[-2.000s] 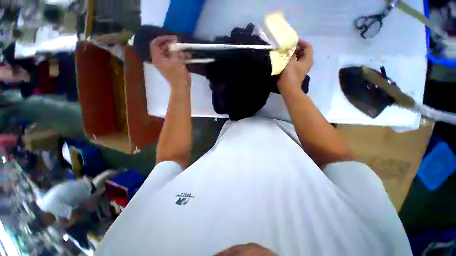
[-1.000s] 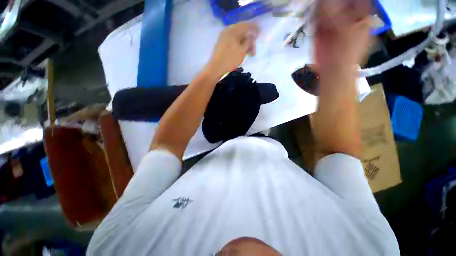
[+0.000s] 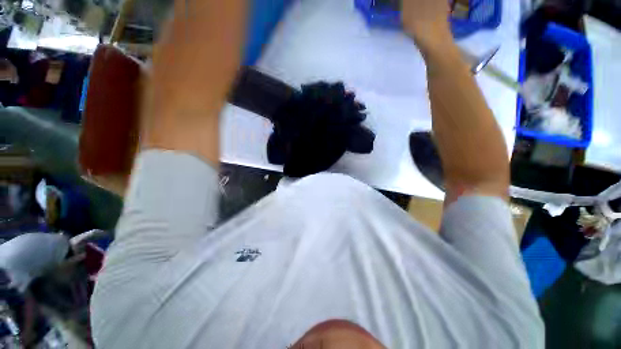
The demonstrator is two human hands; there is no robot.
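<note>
A bunched bundle of black cloth (image 3: 320, 126) lies on the sleeve board (image 3: 262, 92), near the table's front edge. Neither hand touches it. My left forearm is raised, blurred, and leaves the picture at the top, so my left hand is out of view. My right hand (image 3: 425, 17) is at the top edge, over the near side of the blue plastic basket (image 3: 470, 20). Its fingers are cut off or unclear, so what it holds cannot be told. The dark iron (image 3: 426, 157) rests at the table's right, partly behind my right forearm.
A red-brown carton (image 3: 112, 112) stands left of the table (image 3: 391, 102). A blue strip (image 3: 264, 27) lies at the upper left. Metal scissors (image 3: 485, 61) are right of my forearm. A blue bin (image 3: 557, 85) with pale scraps and a whitish hose (image 3: 551, 196) are at the right.
The pale strip and yellow tag that were in my hands are no longer seen. My left hand has gone up out of the picture. My right hand has moved to the basket. The bundle stays on the board.
</note>
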